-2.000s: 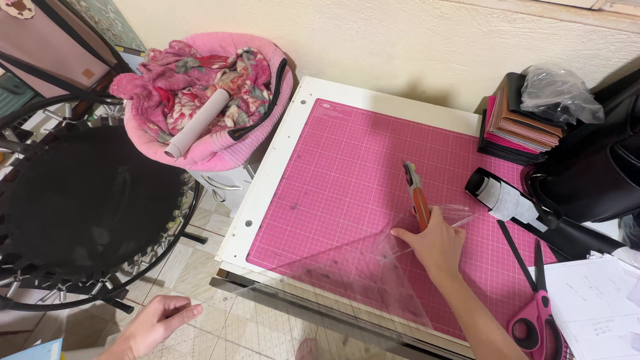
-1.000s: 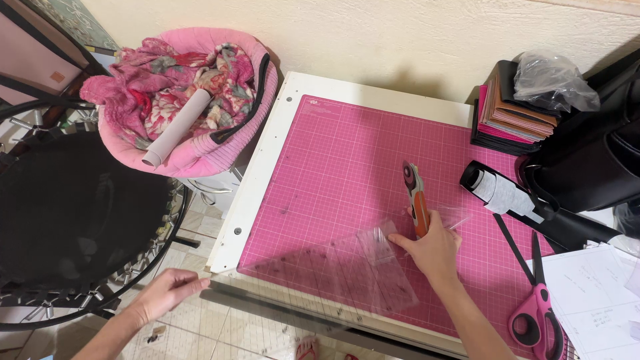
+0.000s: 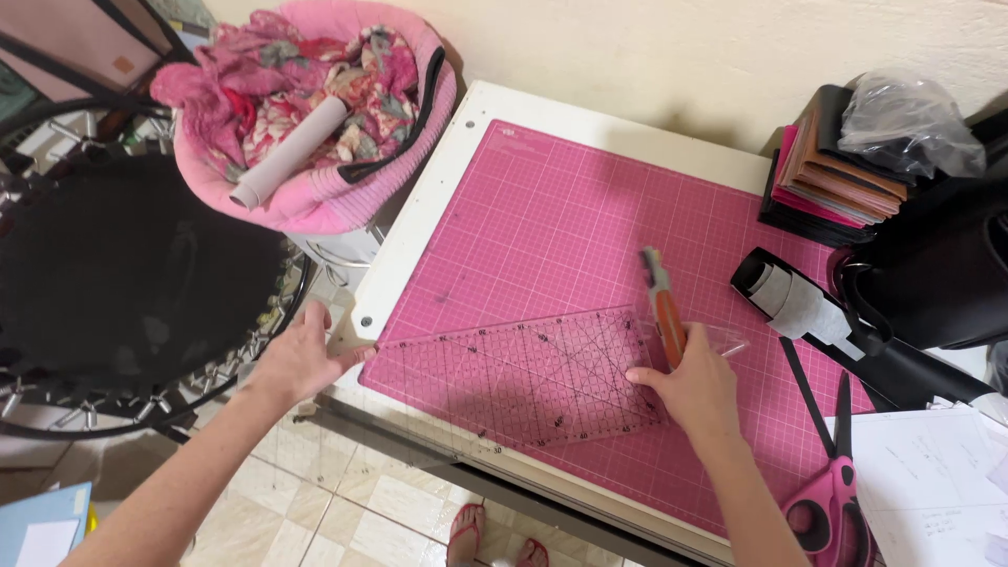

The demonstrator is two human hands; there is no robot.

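A clear quilting ruler (image 3: 528, 378) lies over the front of the pink cutting mat (image 3: 504, 236), its left part reaching past the table edge. My right hand (image 3: 701, 386) holds an orange-handled rotary cutter (image 3: 665, 311), with the thumb at the ruler's right end. Under that hand shows a piece of clear plastic (image 3: 728, 340). My left hand (image 3: 303, 358) is at the mat's left corner, its thumb at the ruler's upper edge and its other fingers raised; whether it grips the ruler is unclear.
Pink-handled scissors (image 3: 835, 488), papers (image 3: 921, 472), a black roll with grey material (image 3: 803, 307), stacked leather-like pieces (image 3: 835, 173) and a black bag (image 3: 937, 268) are at right. A pink fabric basket (image 3: 394, 181) and a mini trampoline (image 3: 142, 276) stand at left.
My left hand has come from off the table's left side to the mat's corner. The ruler has turned and now lies lower and flatter across the mat's front. The right hand still holds the cutter.
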